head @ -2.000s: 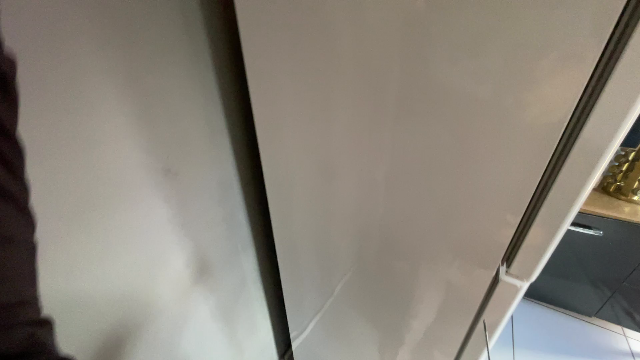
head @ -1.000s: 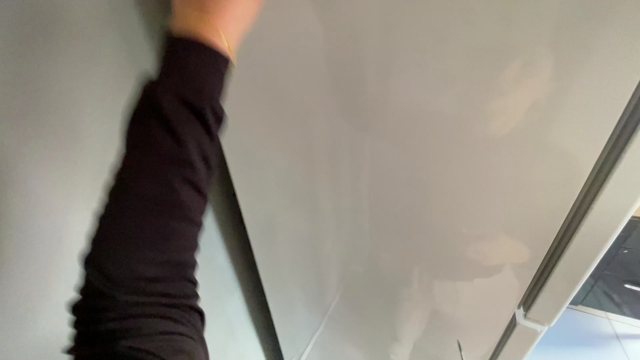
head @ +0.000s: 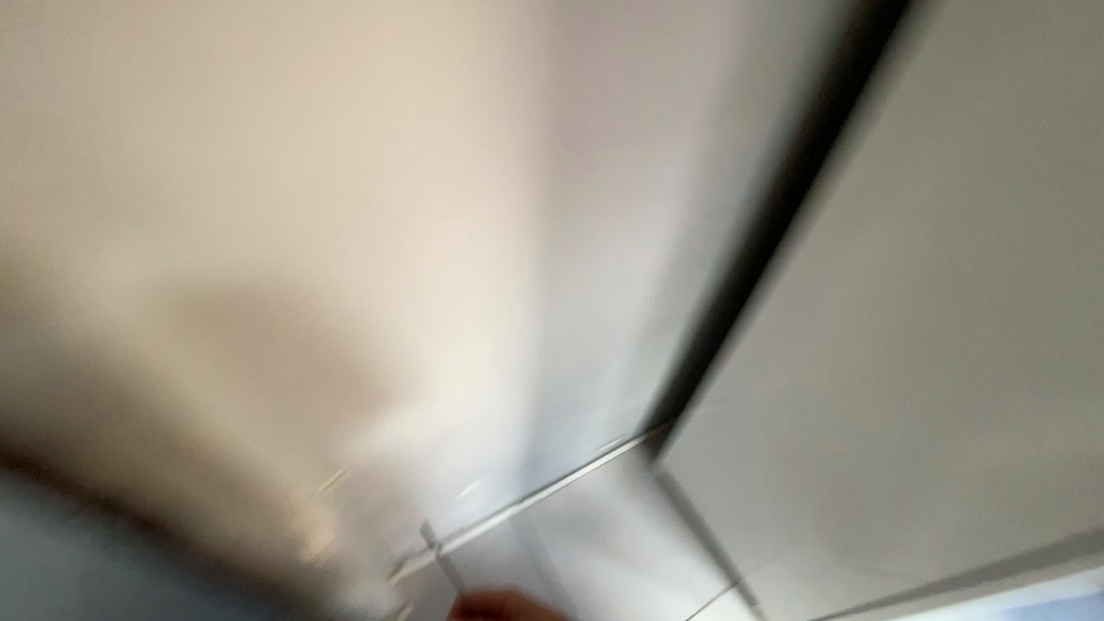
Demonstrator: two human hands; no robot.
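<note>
Only a small, blurred part of my left hand (head: 504, 605) shows at the bottom edge, left of the middle. It is near the lower end of a pale, glossy panel (head: 414, 216), and whether it touches anything cannot be told. The fingers are mostly cut off by the frame. To the right, a dark slanting gap (head: 776, 224) separates this panel from a grey, smooth panel (head: 897, 345). My right hand is out of view.
A thin light edge strip (head: 552, 490) runs along the bottom of the pale panel. Below it lies a light grey surface (head: 621, 535) with dark joint lines. A dark blurred edge (head: 129, 517) crosses the lower left.
The view has swung strongly. My dark-sleeved left arm, raised across the panels one second ago, is gone from there; only a bit of hand shows low down.
</note>
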